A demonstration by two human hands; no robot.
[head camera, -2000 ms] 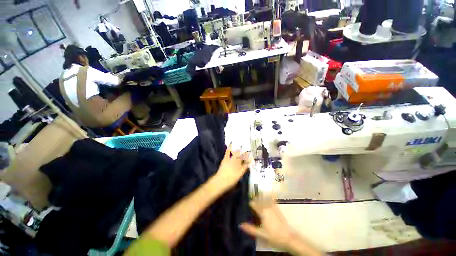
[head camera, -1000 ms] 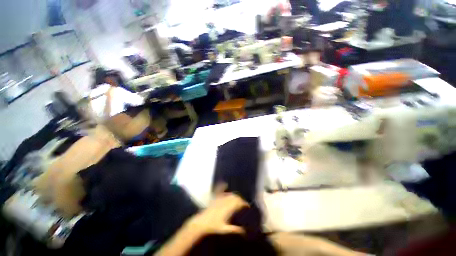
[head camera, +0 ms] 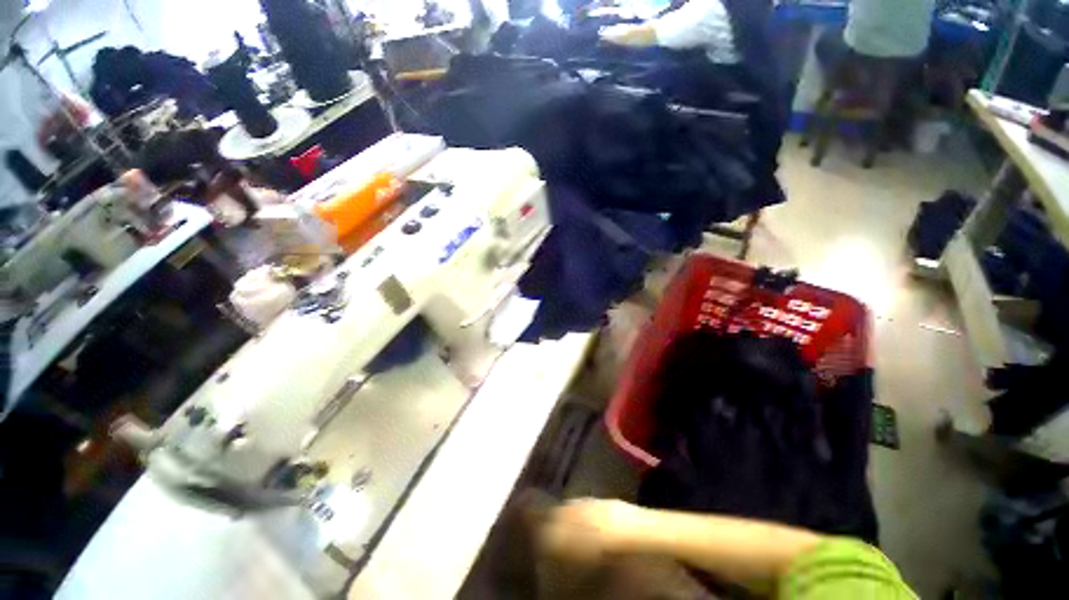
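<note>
My right hand [head camera: 574, 530] is blurred at the bottom, beside the table's front edge, with its forearm and green sleeve coming from the lower right. I cannot tell if it holds anything. My left hand is not in view. Black cloth [head camera: 739, 410] fills the red basket [head camera: 633, 431] to the right of the table and hangs over its near side. The white sewing machine [head camera: 393, 293] stands on the pale table [head camera: 498, 451] at the left, and its needle area is blurred.
Orange and white boxes [head camera: 358, 209] stand behind the machine. A large heap of dark cloth [head camera: 598, 147] lies beyond it. Another table [head camera: 1037, 164] stands at the far right. A person's arm [head camera: 692, 29] shows at the top, and another person [head camera: 887, 29] is at the top right.
The view has swung right, bringing the red basket into sight. The black cloth piece at the machine and my left hand have left the picture. My right arm now reaches in from the lower right.
</note>
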